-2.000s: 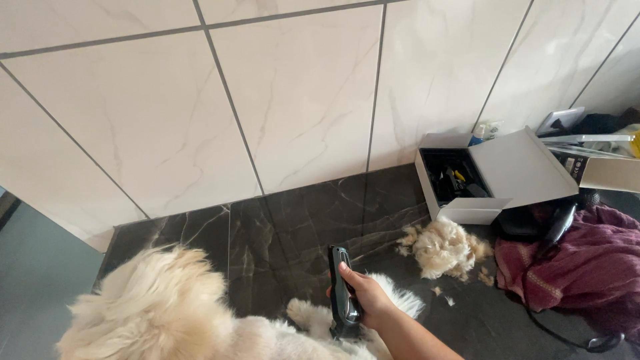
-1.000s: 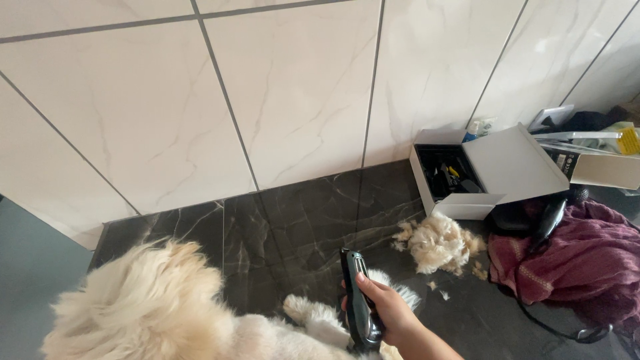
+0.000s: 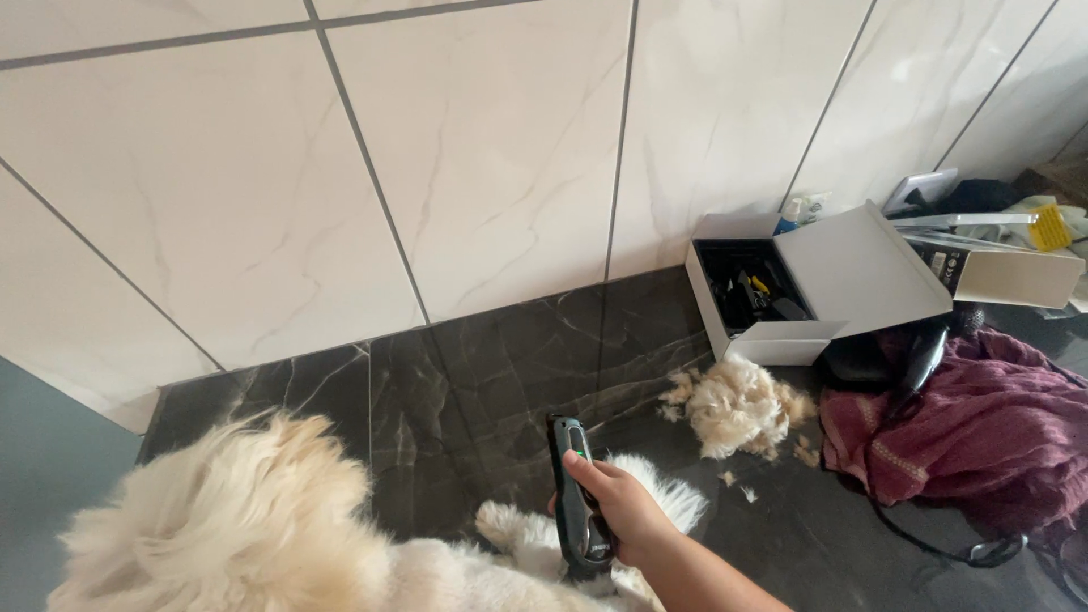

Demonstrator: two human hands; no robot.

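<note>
My right hand [image 3: 614, 508] comes in from the bottom edge, closed around a dark cordless hair clipper [image 3: 580, 510] with a small green light. The thumb lies on its front face, and the blade end points up and away. Under and beside the clipper is a cream-white dog [image 3: 246, 518], its shaggy head at the lower left and its trimmed back along the bottom edge. One fluffy paw [image 3: 510, 523] shows left of the clipper, and white fur fans out right of my hand. My left hand is out of view.
A pile of cut fur [image 3: 735, 408] lies on the dark marbled surface [image 3: 476, 408]. Behind it stands an open white box [image 3: 867, 272] with black accessories. To the right are a crumpled maroon towel [image 3: 994, 425], a black corded appliance [image 3: 922, 361] and another open box [image 3: 1011, 276]. A tiled wall [image 3: 493, 153] rises behind.
The clipper, upright two seconds ago, now leans with its blade end to the left. My right hand has stayed around it throughout.
</note>
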